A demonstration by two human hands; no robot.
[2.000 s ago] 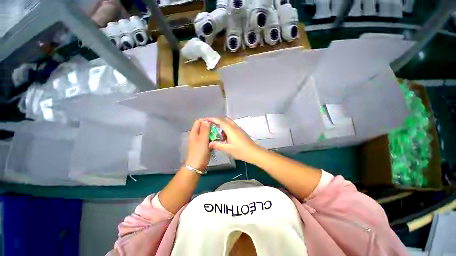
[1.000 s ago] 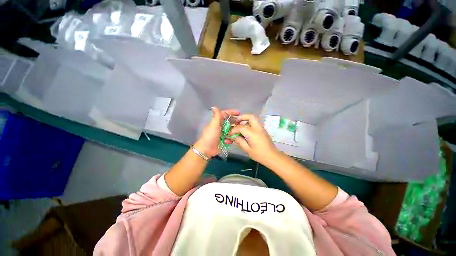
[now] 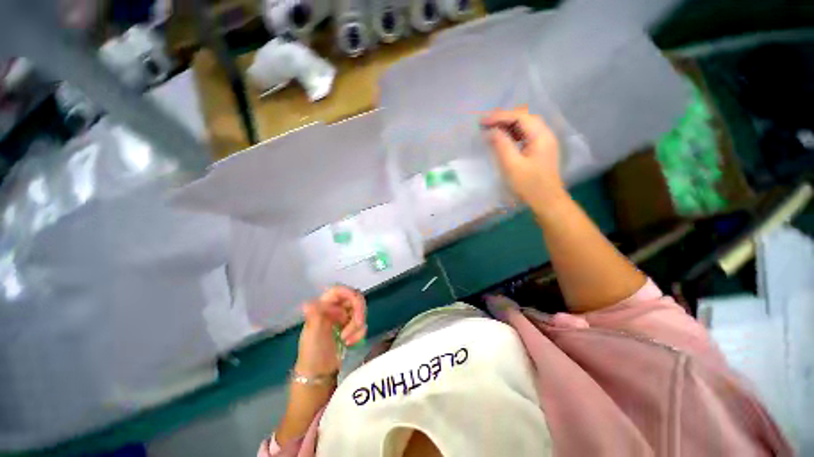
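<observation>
My left hand is low in front of my body, fingers curled, with a green accessory bag partly showing under them. My right hand is raised over the right open white carton, blurred, fingers bent; nothing shows clearly in it. Green accessory bags lie inside that carton. The middle open white carton also holds small green bags on white pieces.
An accessory carton full of green bags stands at the right. White cameras and a white part are on brown cardboard behind. Bagged items lie at the left. The green bench edge runs in front of me.
My hands have parted: the right moved up and right over a carton, the left moved down and left. Green bags now show in the middle carton. The view has shifted and tilted.
</observation>
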